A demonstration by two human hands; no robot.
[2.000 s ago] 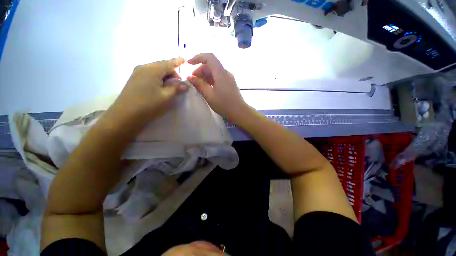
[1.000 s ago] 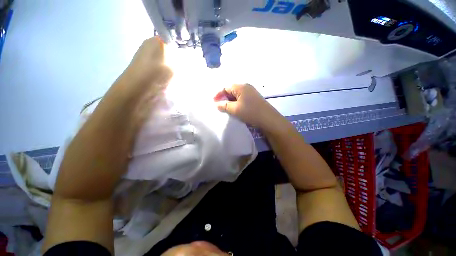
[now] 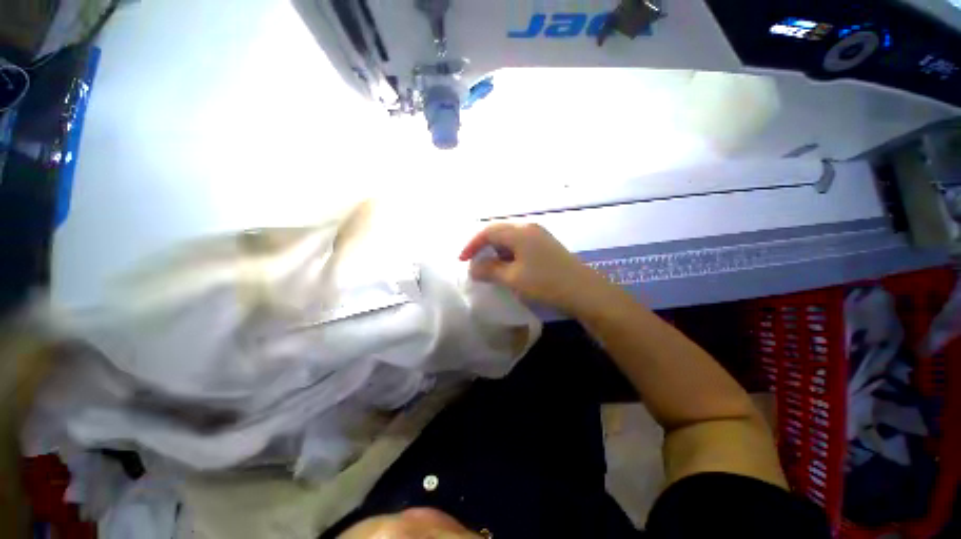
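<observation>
A white or cream garment piece (image 3: 369, 316) lies bunched on the front of the white machine bed and hangs over the edge onto the lap. My right hand (image 3: 522, 265) pinches its right edge between thumb and fingertips, in front of and right of the needle area. My left hand (image 3: 47, 368) is a brown blur at the left picture edge beside the cloth; its fingers cannot be made out. The sewing machine head (image 3: 674, 42) stands above, with a blue-grey cylinder (image 3: 444, 118) beside the needle area. Lamp glare hides the presser foot.
A ruler strip (image 3: 727, 258) runs along the front table edge. A red slatted basket (image 3: 806, 390) with grey and white cloth stands below at right. The lit control panel (image 3: 843, 47) is at upper right. A grey tray (image 3: 924, 198) is at the right table end.
My left hand has moved from near the needle to the far left, and the cloth has spread leftward. My right hand has come from the needle area toward the front edge, still pinching cloth.
</observation>
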